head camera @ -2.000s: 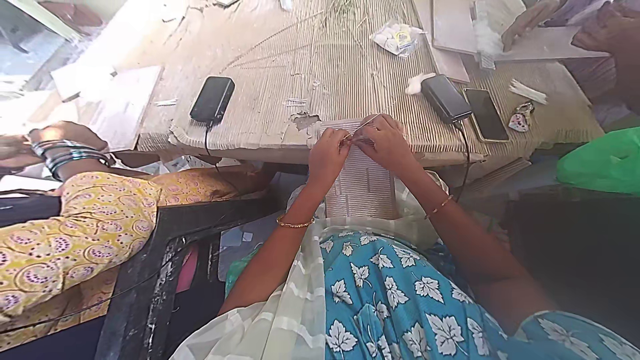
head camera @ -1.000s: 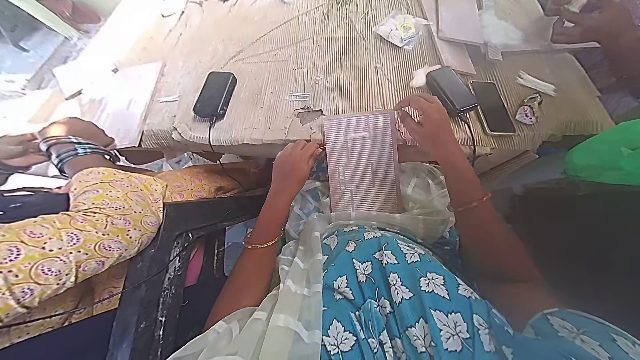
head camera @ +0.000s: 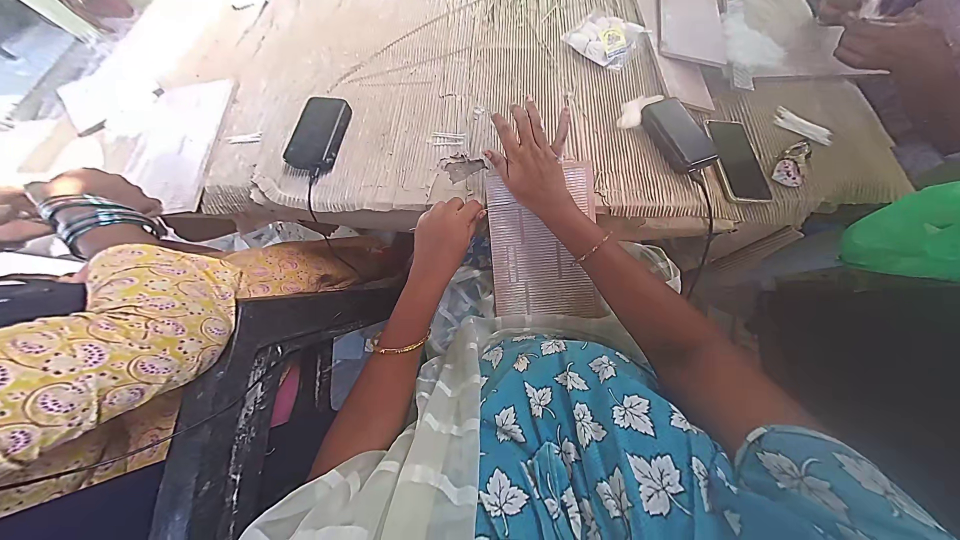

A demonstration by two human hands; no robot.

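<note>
A flat ribbed board with fine parallel lines leans from the table edge down to my lap. My right hand is spread, fingers apart, over the board's upper end, with its fingertips over the table. Beside the board's upper left edge, my left hand has its fingers curled; whether it pinches anything small is hard to tell. A small bundle of thin white sticks lies on the table beyond the left hand, near a torn patch of the corrugated cover.
Black corded devices lie on both sides. At right are a smartphone, a keyring pouch, white strips and a green bag. A plastic packet lies farther back. Co-workers' hands are at both sides.
My hands were together at the board's top, then apart at its two upper corners. Now my right hand has moved left and forward over the board, fingers spread.
</note>
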